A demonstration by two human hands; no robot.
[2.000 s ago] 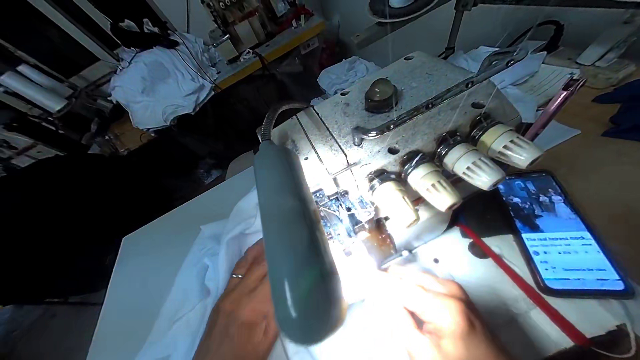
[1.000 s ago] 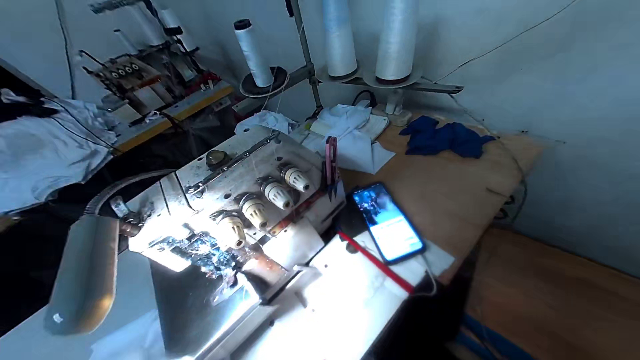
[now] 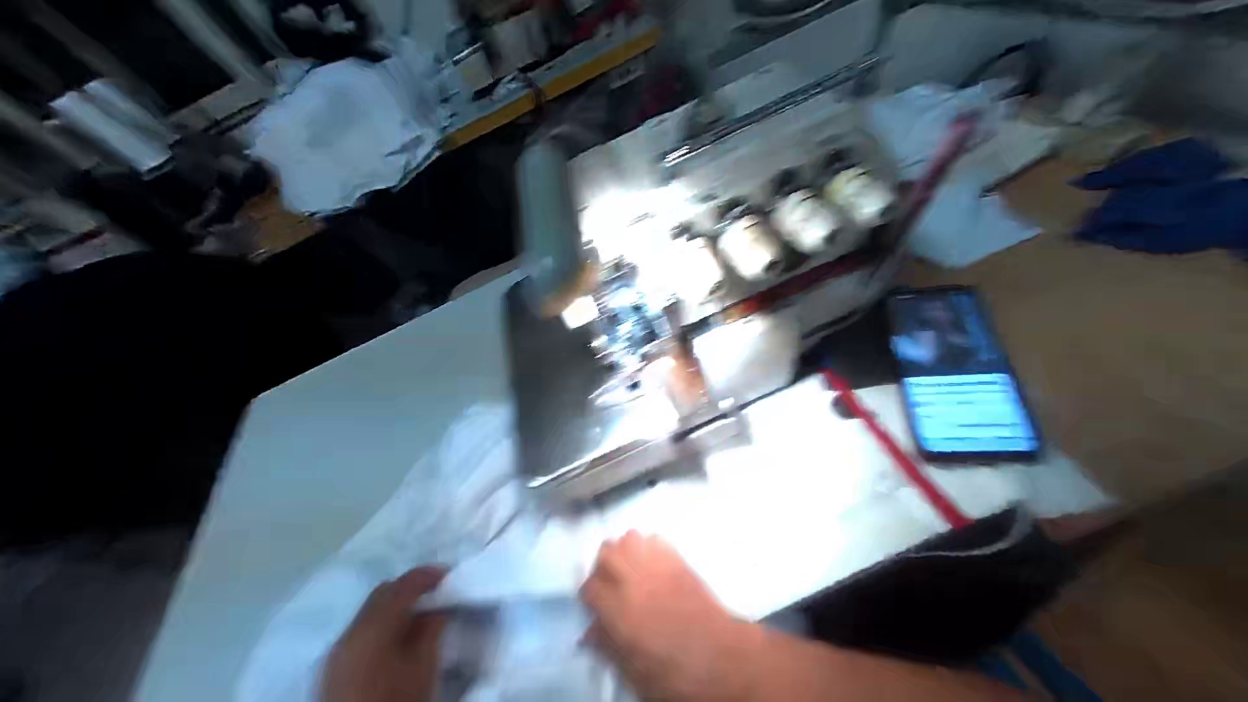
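White fabric (image 3: 444,497) lies over the front of the white table, below an overlock sewing machine (image 3: 624,331). My left hand (image 3: 390,634) is at the bottom, its fingers closed on the fabric. To its right, my right hand (image 3: 653,600) pinches the same fabric near the table's front edge. Both hands are blurred, and the cloth between them is partly hidden. A lamp (image 3: 549,219) lights the machine's needle area, and a row of white tension dials (image 3: 804,219) runs along its front.
A smartphone (image 3: 965,375) with its screen lit lies right of the machine, beside a red strip (image 3: 902,453). Dark blue cloth (image 3: 1165,195) rests on the brown tabletop (image 3: 1102,361). Pinkish-red tweezers (image 3: 931,175) stand by the dials. Another white cloth pile (image 3: 341,132) is at the back left.
Both hands, out of view one second ago, are in view again, holding fabric lower and farther from the machine than two seconds ago. The view has swung back left.
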